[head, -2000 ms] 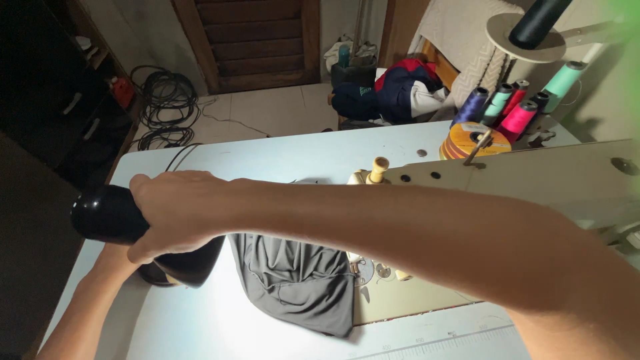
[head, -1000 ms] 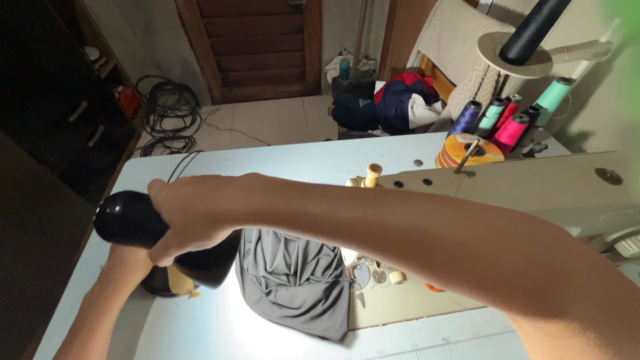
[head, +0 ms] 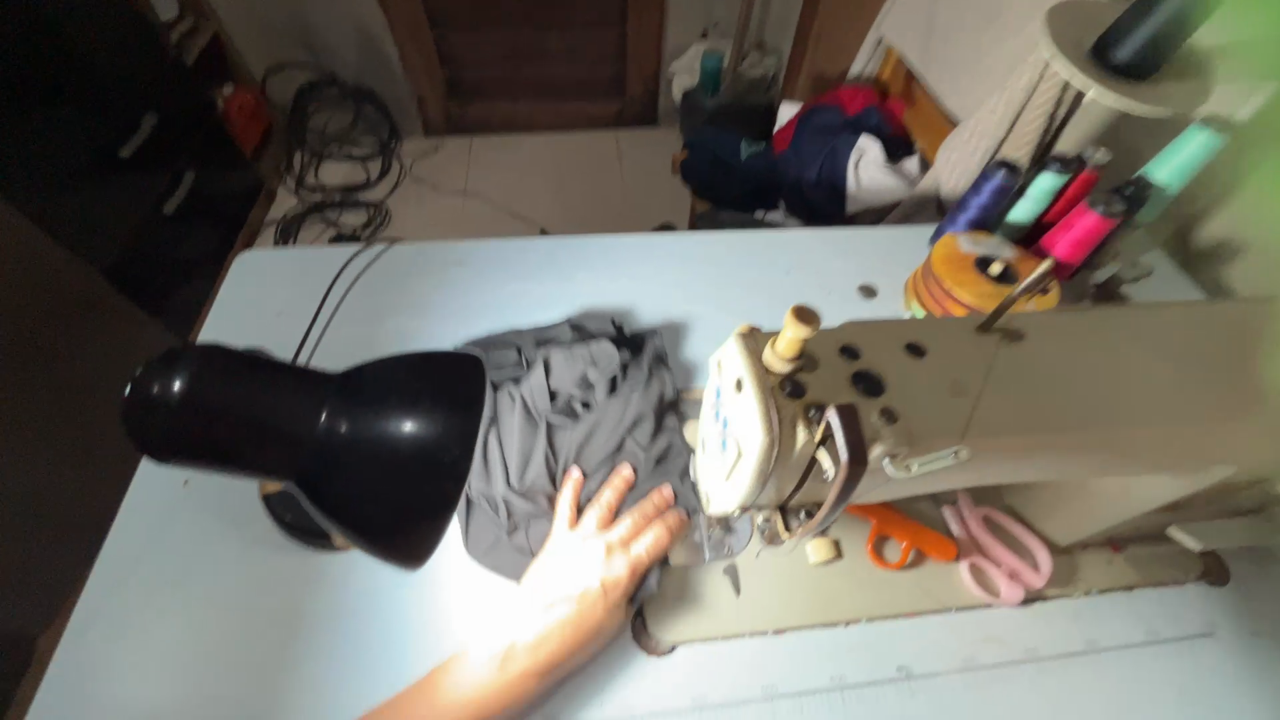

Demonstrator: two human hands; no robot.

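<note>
My left hand (head: 600, 550) rests palm down on a bunched piece of grey cloth (head: 560, 400), its fingers slightly spread and its back brightly lit. The cloth lies on the pale table, its right edge against the needle end of a beige sewing machine (head: 1080, 390). Just left of the cloth is a black desk lamp's shade (head: 400, 450), with no hand on it. My right hand is out of view. Orange-handled thread snips (head: 905, 535) and pink-handled scissors (head: 1000, 550) lie on the machine bed, under the arm.
Thread cones, one of them pink (head: 1082, 232), and an orange roll (head: 980, 275) stand behind the machine. A thin cable (head: 330, 300) crosses the table's far edge (head: 600, 238). Coiled black cables (head: 340, 140) and piled clothes (head: 830, 150) lie beyond it.
My right hand has let go of the lamp and left the view. My left hand has moved right, from beside the lamp onto the grey cloth. The scissors and snips now show.
</note>
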